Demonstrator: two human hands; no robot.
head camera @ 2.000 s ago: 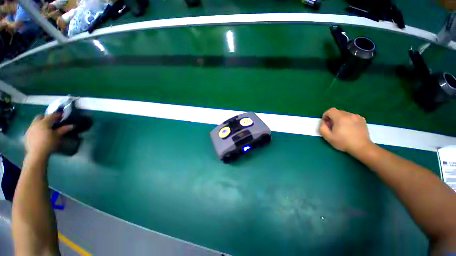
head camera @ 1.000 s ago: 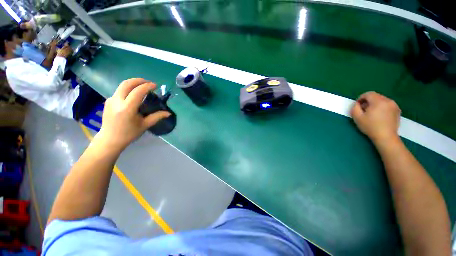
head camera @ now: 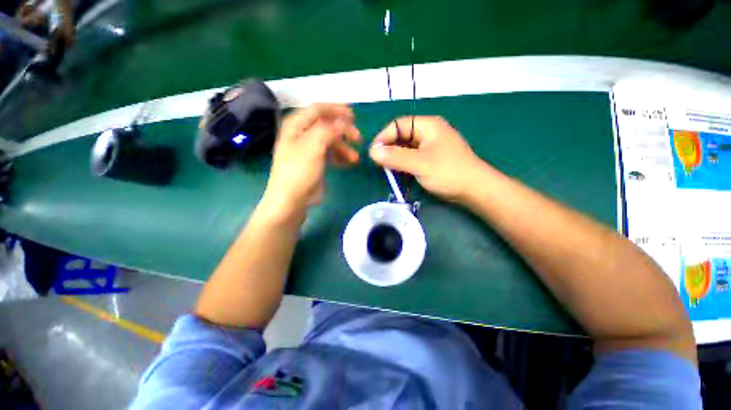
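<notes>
A dryer head [head camera: 361,240] stands near the bench's front edge, its silver-white ring and black centre facing me. A narrow white strip [head camera: 395,186] rises from its far rim. My right hand [head camera: 425,156] pinches the lead wires [head camera: 413,88] just beyond the head. The thin dark wires run away past my fingers, one ending in a white tip [head camera: 387,22]. My left hand [head camera: 319,144] is blurred, beside the right one, with fingers partly apart and nothing visible in it.
A grey-black device [head camera: 240,124] with a blue lit display is left of my left hand. Another dryer head [head camera: 116,152] lies farther left. A printed instruction sheet [head camera: 641,176] is at the right. A blue plastic item [head camera: 90,276] shows below the bench at left.
My left hand has moved right from the bench's left part and no longer holds a dark head. A head now stands before me. My right hand has left the white edge strip and taken hold of wires.
</notes>
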